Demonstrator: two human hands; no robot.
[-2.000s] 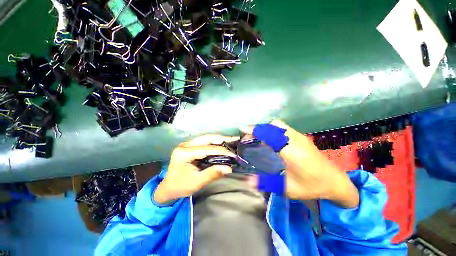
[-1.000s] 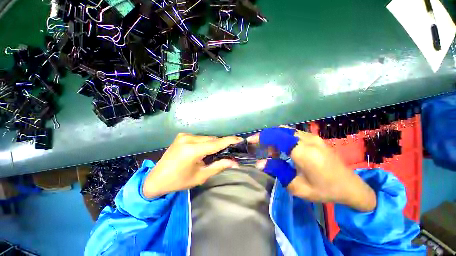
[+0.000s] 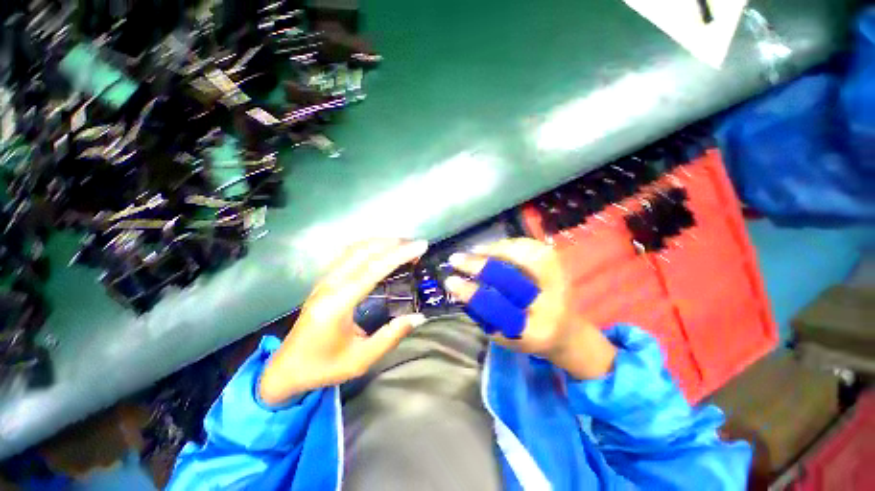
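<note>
My left hand (image 3: 336, 321) and my right hand (image 3: 518, 295) are close together above my lap at the bench edge. My right hand has blue wraps on its fingers. Between the fingertips are dark pieces (image 3: 395, 295) with shiny parts, blurred. The thumb and fingers of my left hand are around them; my right fingertips are at their right side. Whether this is a clip on a housing cannot be told. A large blurred heap of black binder clips (image 3: 182, 144), with pale green pieces among them, lies on the green bench (image 3: 441, 96).
A red tray (image 3: 705, 278) with rows of dark clipped pieces is below the bench edge at right. A white sheet (image 3: 696, 29) with a dark strip lies at the top right. Another person's blue sleeve (image 3: 806, 153) is at far right. Brown cartons (image 3: 777, 403) are at lower right.
The view has turned and shifted right, so the bench edge slopes more and more of the tray shows. My hands stay close together; my right fingers are now folded closer in.
</note>
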